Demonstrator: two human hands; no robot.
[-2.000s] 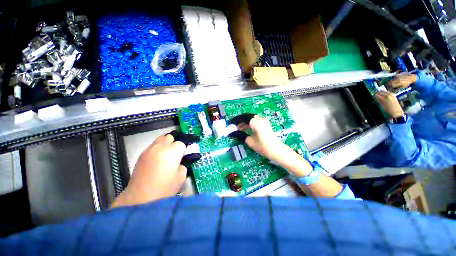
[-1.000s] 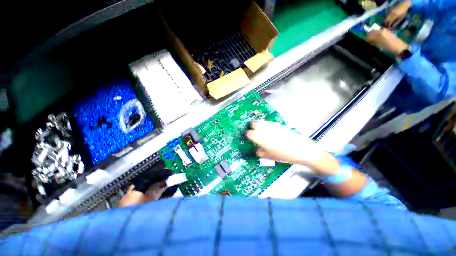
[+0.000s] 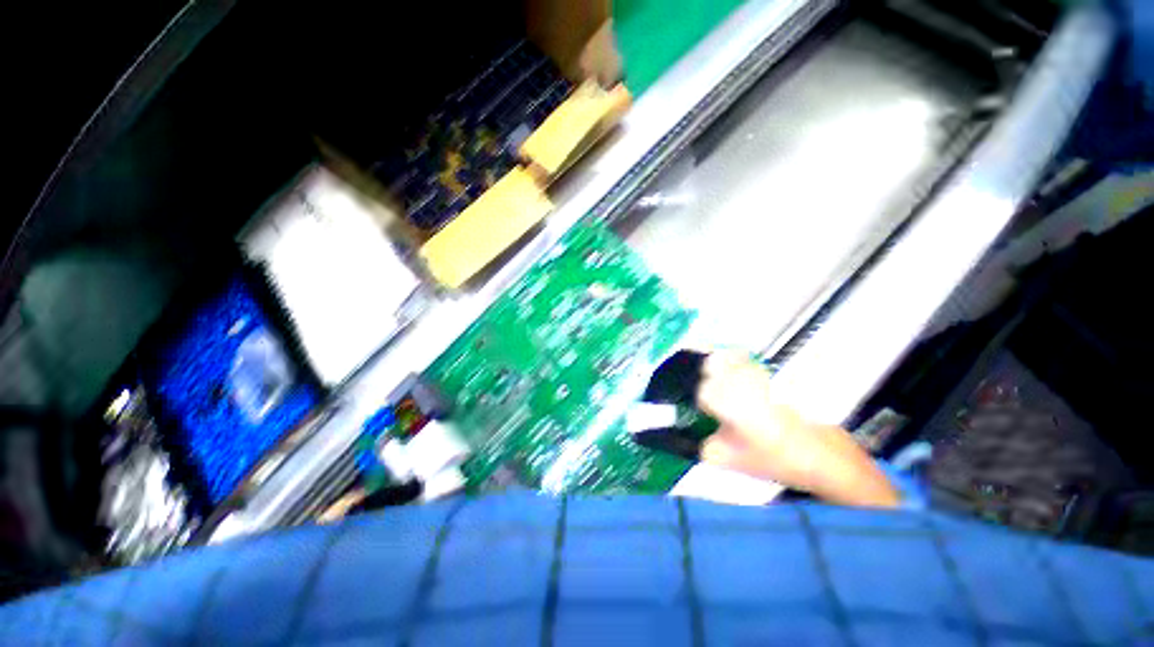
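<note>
A large green circuit board lies on the conveyor in front of me, blurred by motion. Blue parts, a red-and-black coil and white block parts stand at its left corner. My right hand, with black finger cots, is at the board's lower right edge. Its fingers are bent around a small white thing, too blurred to tell whether a part or a cot's tip. My left hand is mostly cut off by my blue smock; only some fingers and black cots show beside the board's left corner.
Conveyor rails run diagonally past shiny metal plates. Along the shelf are an open brown carton with dark parts, white parts in rows, a bin of blue parts with a clear ring, and silver metal parts.
The view has turned and swung right, so the shelf now slants steeply. My right hand has moved from over the board to its lower right edge. My left hand has left the board's middle.
</note>
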